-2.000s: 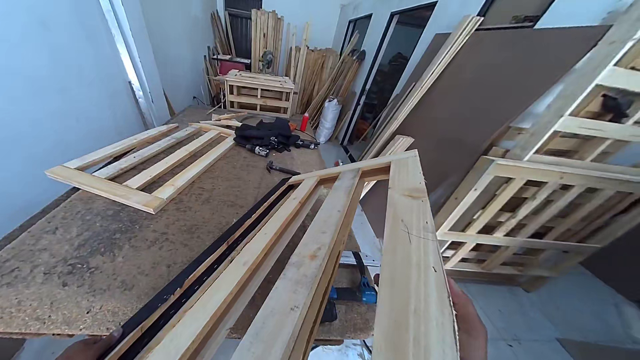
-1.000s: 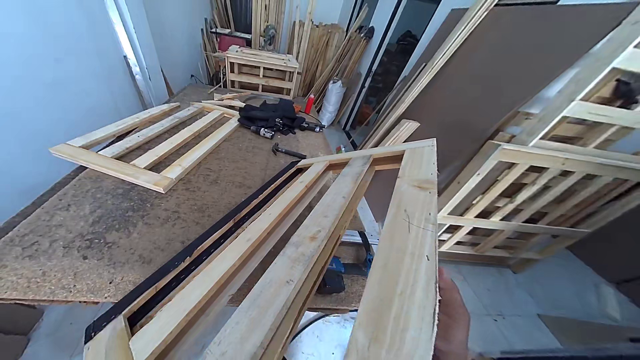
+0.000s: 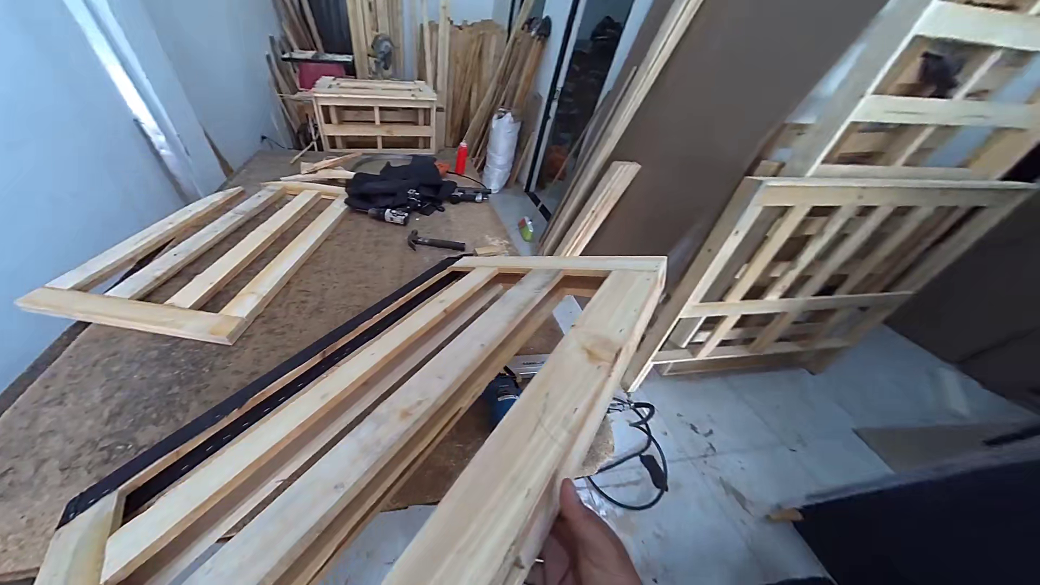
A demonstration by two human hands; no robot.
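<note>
A slatted wooden frame (image 3: 366,422) rises at a slant from the lower left to the middle of the view, with a black strip (image 3: 268,378) along its far long side. My right hand (image 3: 589,540) grips its wide near board from the outer edge, thumb on the side of the wood. My left hand is out of view. Through the gaps in the frame a blue power tool (image 3: 503,396) shows in part. A claw hammer (image 3: 436,241) lies on the workbench just beyond the frame's far end.
Another slatted frame (image 3: 126,314) lies flat on the particleboard bench (image 3: 244,357) at left. A black cloth bundle (image 3: 398,185) and a drill (image 3: 388,215) are behind the hammer. Slatted wooden frames (image 3: 812,305) lean at right. A black cable (image 3: 642,497) lies near the tiled floor (image 3: 731,455).
The held frame has turned and tilted in view, its far end now further right. The left hand, seen at the lower left two seconds ago, is out of view. The right hand still holds the frame.
</note>
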